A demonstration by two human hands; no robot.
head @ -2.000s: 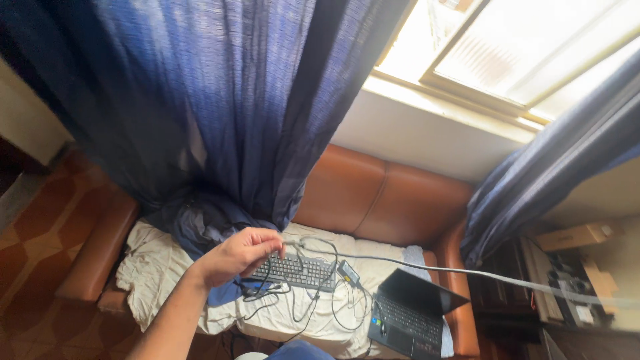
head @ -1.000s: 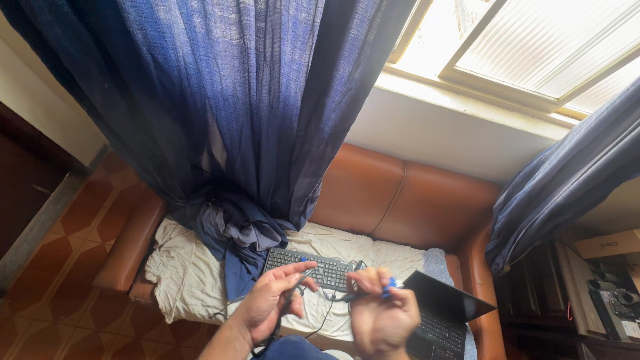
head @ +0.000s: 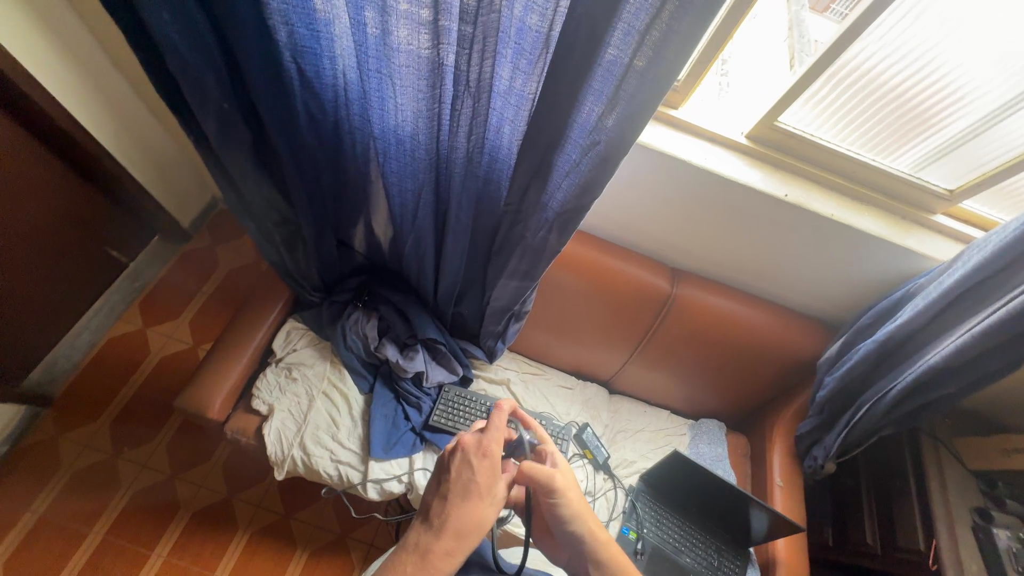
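My left hand (head: 472, 472) and my right hand (head: 552, 480) meet low in the middle of the view, fingers closed around a dark cable (head: 526, 512) that hangs in a loop below them. A small dark part of it, perhaps a connector, shows between the fingers; its exact form is hidden. Behind my hands lies a black keyboard (head: 460, 408), partly covered by them. To their right are a black power adapter (head: 592, 445) with thin cables and an open black laptop (head: 688, 532).
A brown leather sofa (head: 608, 312) bears a crumpled cream sheet (head: 308, 400). Dark blue cloth (head: 400, 416) is bunched beside the keyboard. Long blue curtains (head: 416, 160) hang before the window (head: 904, 104). Tiled floor (head: 112, 480) lies at left, and a dark wooden cabinet (head: 864, 496) at right.
Two seconds ago only my left hand showed, near the keyboard. A second ago both hands were apart, with something blue at the right fingers; now they have come together on the cable.
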